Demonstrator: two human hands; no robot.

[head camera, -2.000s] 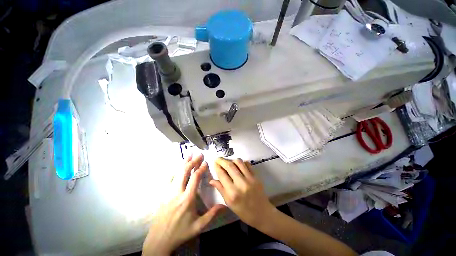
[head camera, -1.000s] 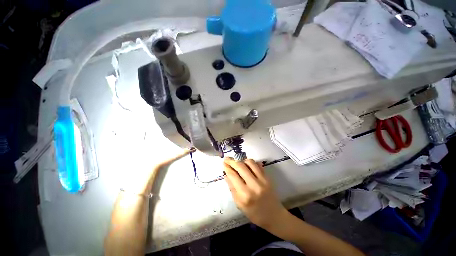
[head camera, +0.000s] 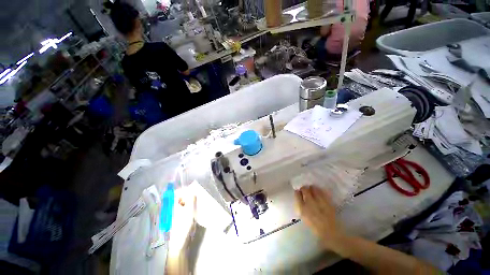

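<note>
My left hand [head camera: 182, 231] is blurred and washed out by the lamp, left of the needle. A white fabric piece [head camera: 208, 207] lies against its fingers; whether they grip it cannot be told. My right hand [head camera: 316, 210] has its fingertips at the left end of the stack of cut pieces [head camera: 341, 182], under the machine arm; whether it pinches a piece is unclear. The presser foot and needle [head camera: 259, 204] show between my hands, with no hand at them.
The sewing machine head [head camera: 285, 161] spans the table. Red scissors [head camera: 408, 177] lie right of the stack. A blue bottle-shaped item [head camera: 167, 208] and narrow strips [head camera: 121, 223] are at the left. A metal flask [head camera: 312, 92] stands behind. A person in black [head camera: 153, 70] is beyond the table.
The view has lifted and widened, showing the workshop behind. My right hand has left the needle area for the stack. My left hand is further left of the needle, beside a white piece.
</note>
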